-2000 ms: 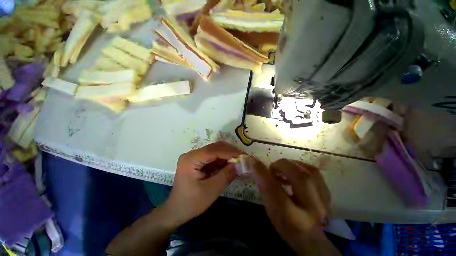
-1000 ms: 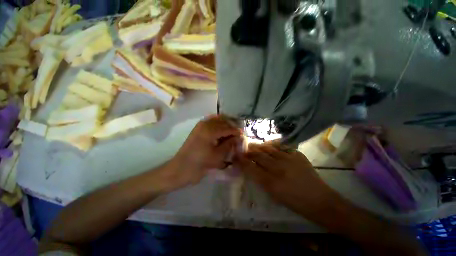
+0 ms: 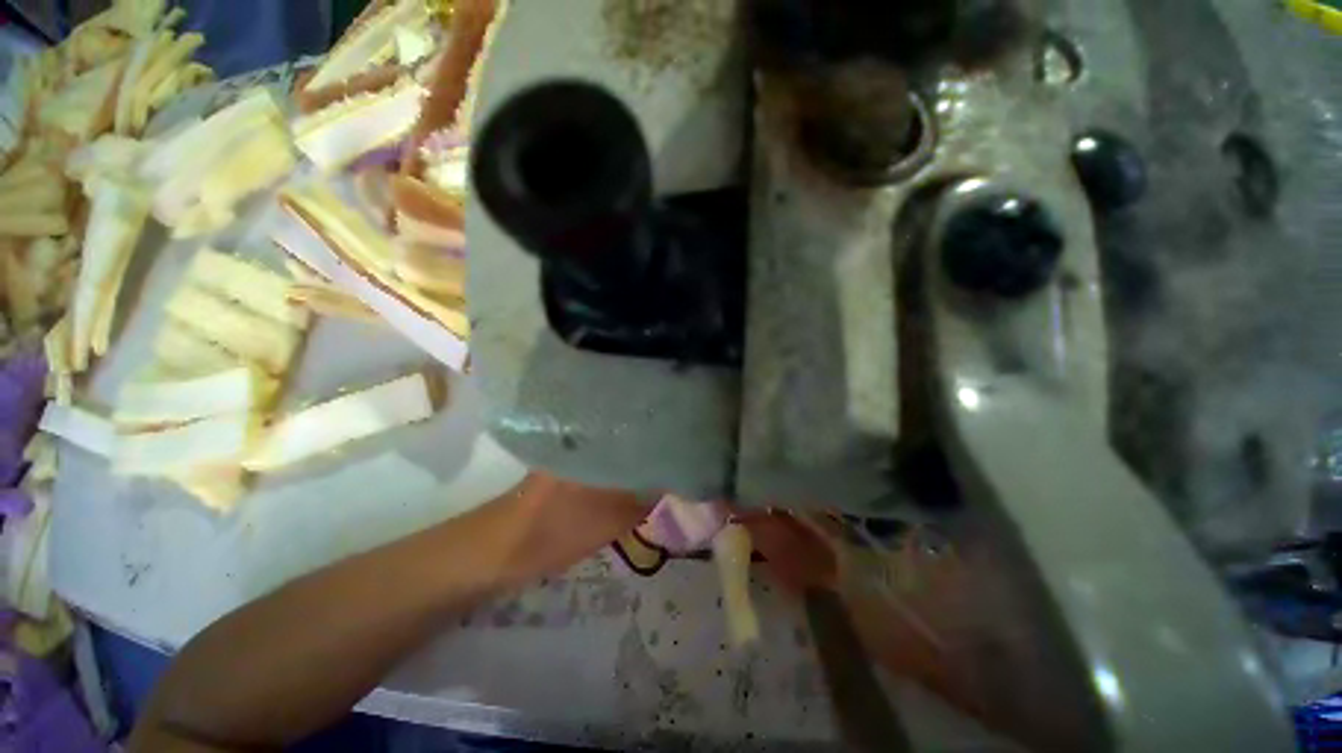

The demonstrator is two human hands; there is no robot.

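Observation:
The grey sewing machine head (image 3: 839, 294) fills the upper middle and right of the view and hides the needle area. My left hand (image 3: 581, 515) reaches under its lower edge; the fingertips are hidden. My right hand (image 3: 795, 552) is partly visible below the head, blurred behind the curved metal lever (image 3: 1089, 544). A small lilac fabric piece (image 3: 684, 521) lies between my hands, with a pale yellow strip (image 3: 735, 586) hanging down from there onto the table. Whether either hand grips the fabric cannot be seen.
Yellow and white strips (image 3: 206, 419) lie on the pale table (image 3: 295, 552) at left. Layered strips with brown edges (image 3: 375, 272) lie behind them, against the machine head. A yellow heap (image 3: 59, 191) is at the far left, with purple fabric (image 3: 18, 419) at the left edge.
The view has moved closer to the machine head, which now covers the lamp glow. My hands went from the table's front edge to the needle area and are now mostly hidden beneath the head.

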